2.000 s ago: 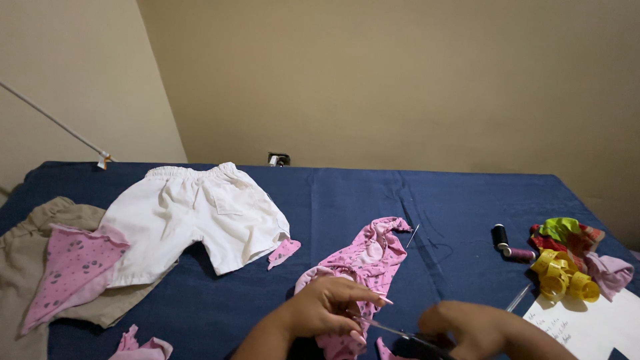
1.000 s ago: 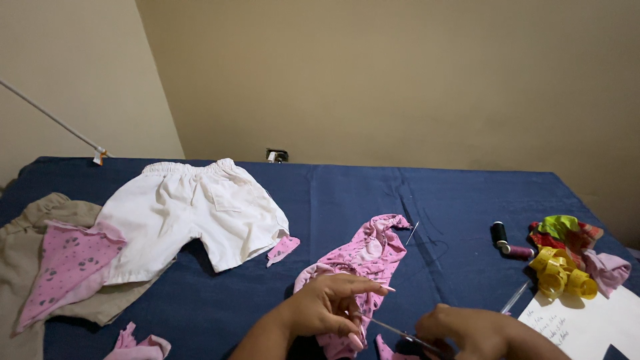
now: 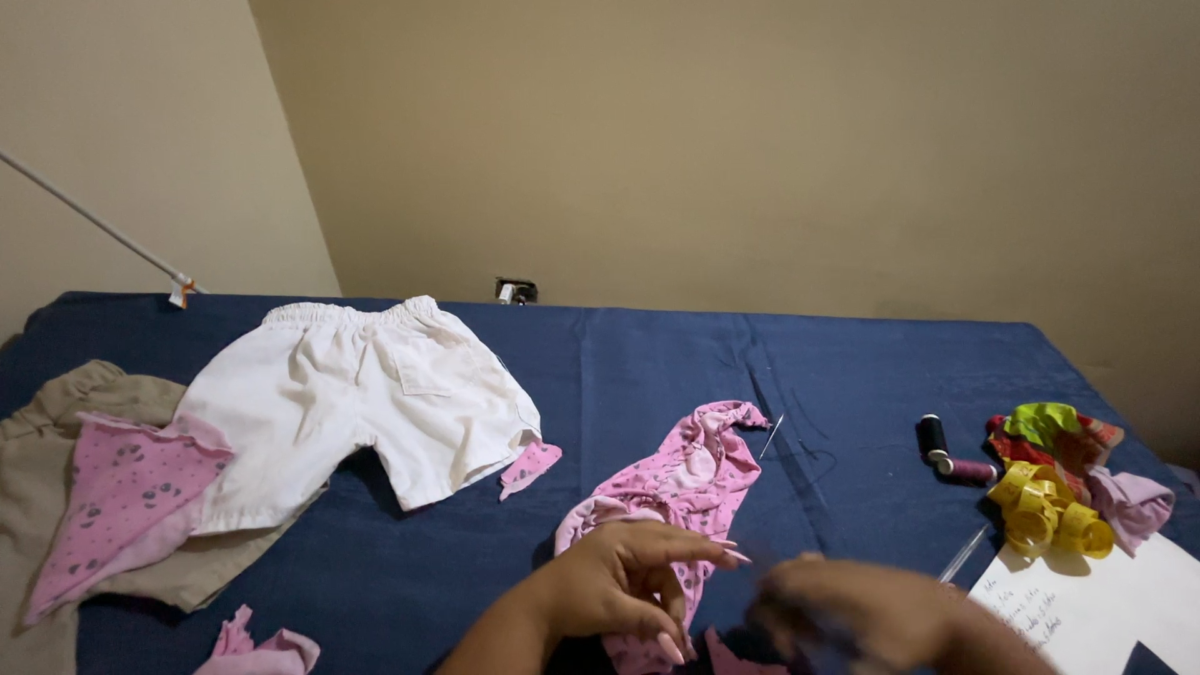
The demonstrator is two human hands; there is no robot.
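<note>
My left hand point(image 3: 623, 586) lies palm down over the lower part of a gathered pink printed cloth point(image 3: 708, 469), its fingers curled; whether they pinch the cloth is hidden. To the right, my blurred right hand point(image 3: 848, 605) is closed around a dark tool, seemingly scissors, mostly hidden beneath it. A needle point(image 3: 772, 437) with dark thread lies at the cloth's upper right edge. Below and between the hands is a small pink scrap point(image 3: 736, 656).
White shorts point(image 3: 366, 403), khaki shorts point(image 3: 47, 525) and a pink printed piece point(image 3: 131, 506) lie left. Pink scraps point(image 3: 531, 467) lie nearby. At right are black point(image 3: 931, 437) and purple point(image 3: 967, 471) thread spools, yellow measuring tape point(image 3: 1041, 511), colourful cloth point(image 3: 1050, 431), a pen point(image 3: 964, 553) and written paper point(image 3: 1116, 600).
The metal blade seen between my hands earlier no longer shows clearly there. My right hand is now blurred by motion; my left hand has stayed nearly in place.
</note>
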